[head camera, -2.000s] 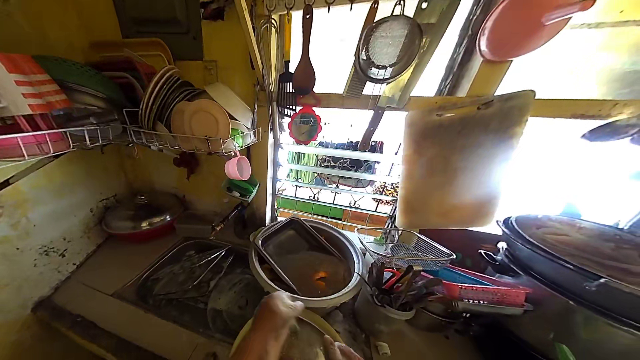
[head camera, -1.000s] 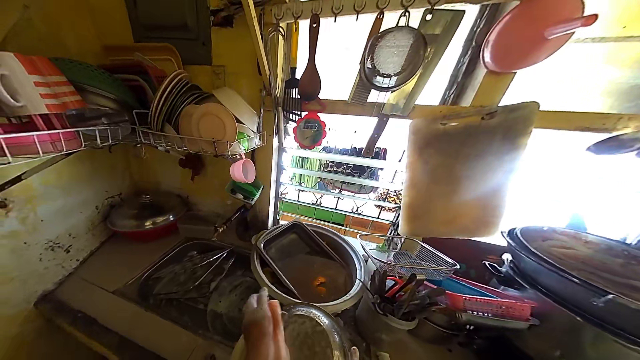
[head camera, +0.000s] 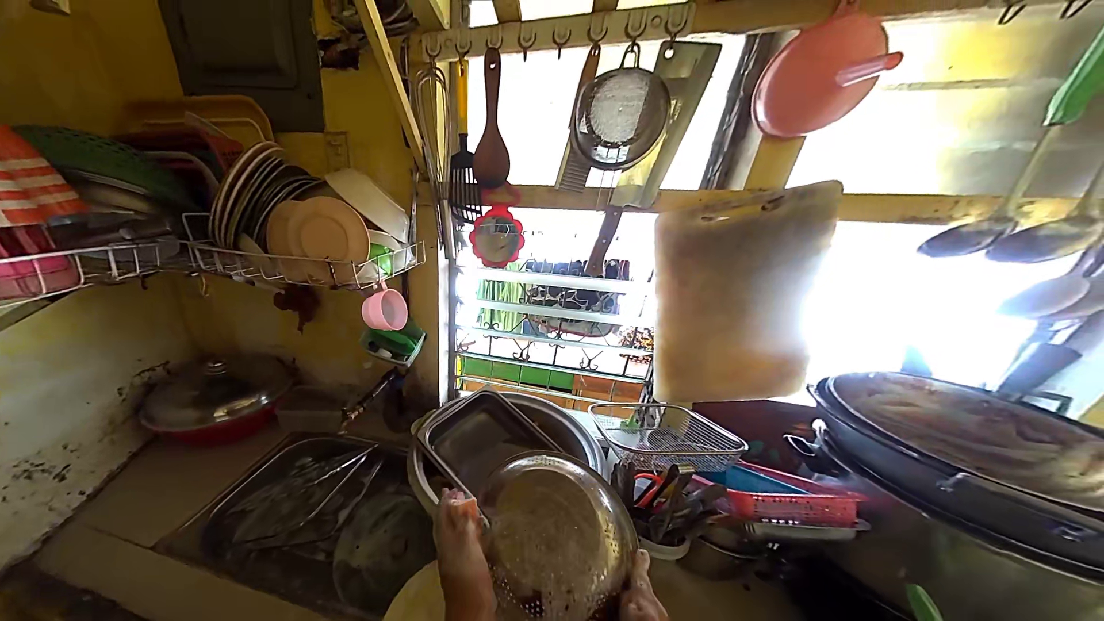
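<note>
A round metal colander (head camera: 556, 535) with small holes is held up at the bottom middle, its rounded underside toward me. My left hand (head camera: 461, 552) grips its left edge, and my right hand (head camera: 640, 586) holds its right edge. Just behind it stands a large metal basin (head camera: 569, 424) with a rectangular metal pan (head camera: 492, 435) leaning in it. Part of a pale yellowish round vessel (head camera: 412, 595) shows below my left hand.
At left, the sink (head camera: 216, 509) holds wet utensils and a lid. A cutlery container (head camera: 668, 548), a wire basket (head camera: 668, 440) and a red plastic basket (head camera: 793, 507) stand right of the basin. A large dark pot (head camera: 975, 517) fills the right side.
The colander has come up into full view between my hands and now covers the front of the basin. Two seconds ago my hands were low over the pale vessel.
</note>
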